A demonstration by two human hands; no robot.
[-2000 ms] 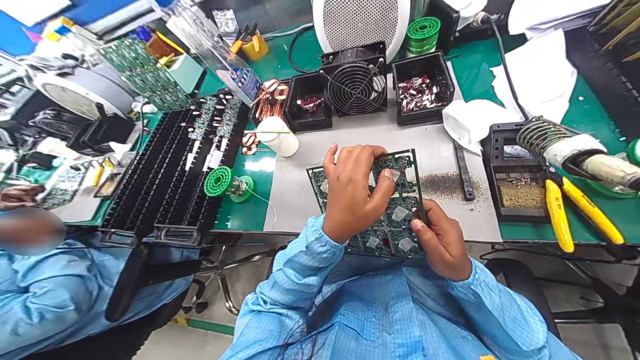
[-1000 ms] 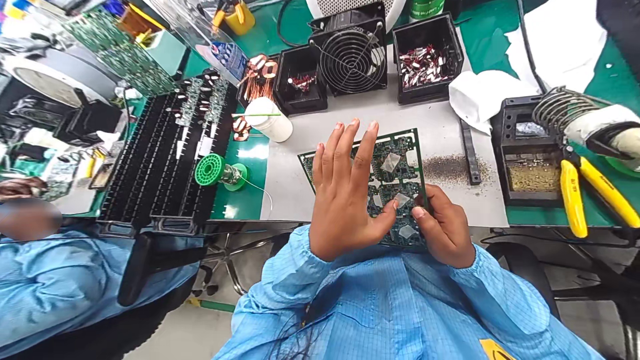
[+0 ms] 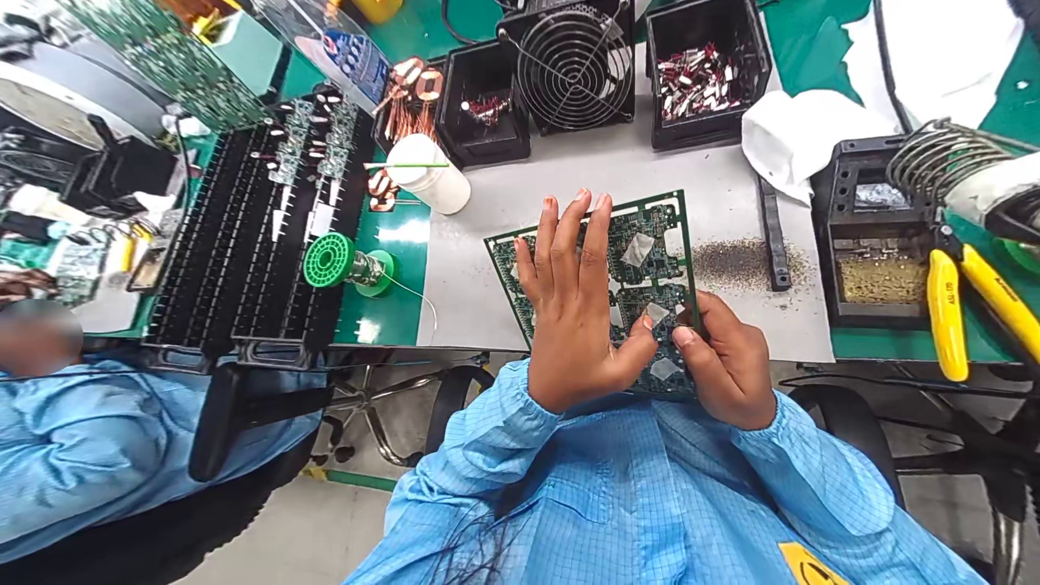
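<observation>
A green printed circuit board (image 3: 656, 272) with pale square patches on it is held tilted above the grey mat, near its front edge. My right hand (image 3: 727, 357) grips the board's right edge, thumb on top and fingers partly hidden behind. Over the board's left half lies my left hand (image 3: 573, 317), palm toward the board, fingers extended and a little apart; its thumb touches or nearly touches a pale patch (image 3: 655, 314). Whether the left palm presses on the board cannot be told. A dark flat bar (image 3: 773, 236) lies to the right beside scattered brown grains.
A solder spool (image 3: 329, 260), a white bottle (image 3: 439, 183) and black racks (image 3: 211, 244) stand left. Behind are a fan (image 3: 574, 71) and a parts bin (image 3: 707, 122). Right are an iron stand (image 3: 881, 313) and yellow-handled pliers (image 3: 946, 317). A co-worker's sleeve (image 3: 73, 455) is far left.
My left hand's fingers, bent over the board two seconds ago, have straightened and spread. My right hand keeps hold of the board's right edge. The view has moved somewhat closer.
</observation>
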